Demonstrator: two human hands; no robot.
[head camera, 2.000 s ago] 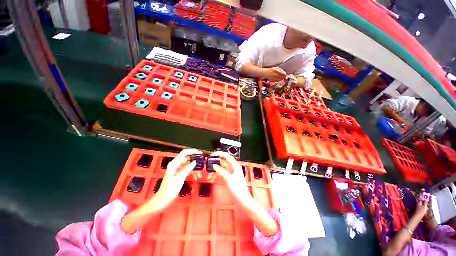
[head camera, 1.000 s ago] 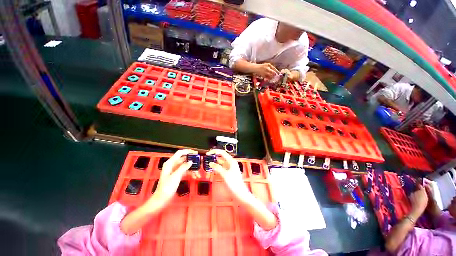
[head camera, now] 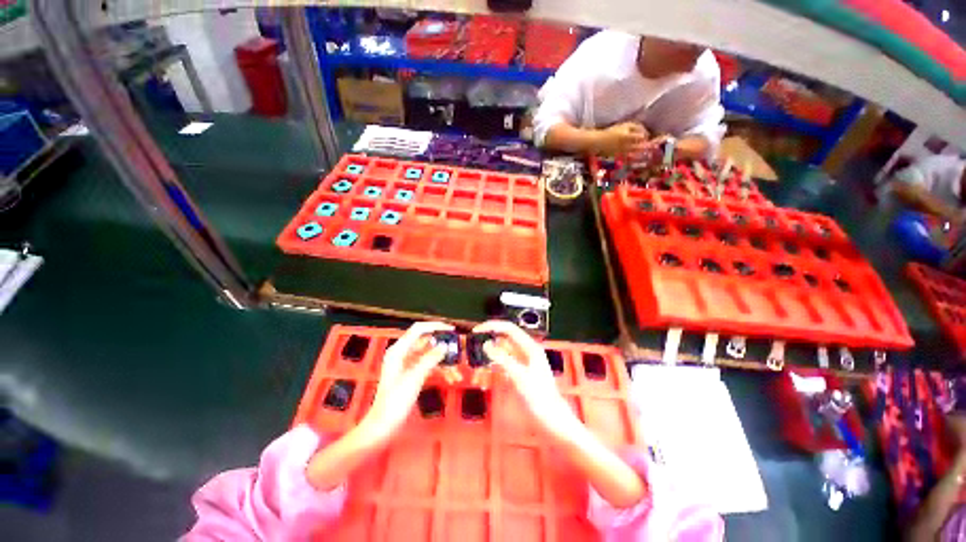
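Note:
My left hand [head camera: 411, 371] holds a dark square watch head [head camera: 447, 346] between its fingers, above the back edge of the near red compartment tray [head camera: 413, 473]. My right hand [head camera: 516, 365] holds a second dark square watch head [head camera: 480, 347] close beside the first, a small gap between them. Several black watch heads lie in the tray's two back rows, one at the left [head camera: 338, 395] and one at the right [head camera: 594, 365]. My hands and forearms hide some compartments.
Behind stands a raised red tray [head camera: 498, 257] with teal-faced square units [head camera: 309, 230]. A small round device [head camera: 529, 318] is at its front edge. At right are another raised tray [head camera: 731, 308], a white paper sheet [head camera: 703, 439] and a small red box [head camera: 810, 413]. A white-clothed co-worker sits opposite.
The view has swung left, so the bench appears shifted right. The two watch heads remain in my hands, and their faces now look darker and more tilted.

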